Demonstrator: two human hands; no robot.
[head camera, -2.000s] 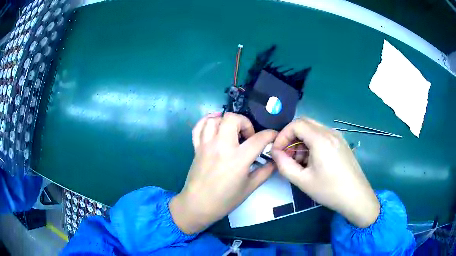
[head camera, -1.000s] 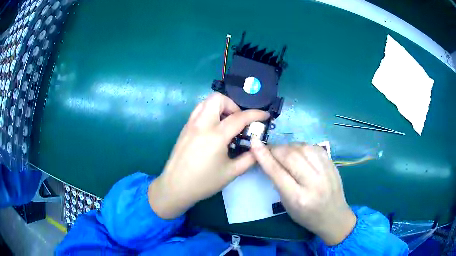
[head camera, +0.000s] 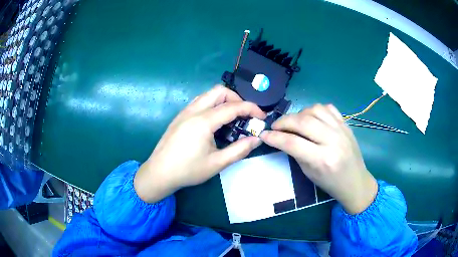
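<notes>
The black projector light engine (head camera: 242, 95) lies on the green mat, fins pointing away from me. Its blower fan (head camera: 267, 75) has a round blue-white label. A thin reddish-brown lead with a white connector (head camera: 246, 32) sticks up at its left. My left hand (head camera: 193, 138) holds the module's near end between thumb and fingers. A small white motor (head camera: 255, 126) sits there between my hands. My right hand (head camera: 324, 150) has its fingertips at the motor's right side. Yellow and blue motor lead wires (head camera: 370, 104) come out beyond my right hand. What my right fingertips pinch is hidden.
Silver tweezers (head camera: 381, 126) lie at the right, beside a blank white paper (head camera: 408, 80). The release liner sheet (head camera: 257, 188) with black pads (head camera: 304, 188) lies near me, partly under my right hand. Clear trays of round parts (head camera: 25, 95) stand at the left.
The module first straightened and moved away from me, then shifted slightly right. My hands moved with it. The lead wires now extend up toward the white paper. More of the liner sheet shows.
</notes>
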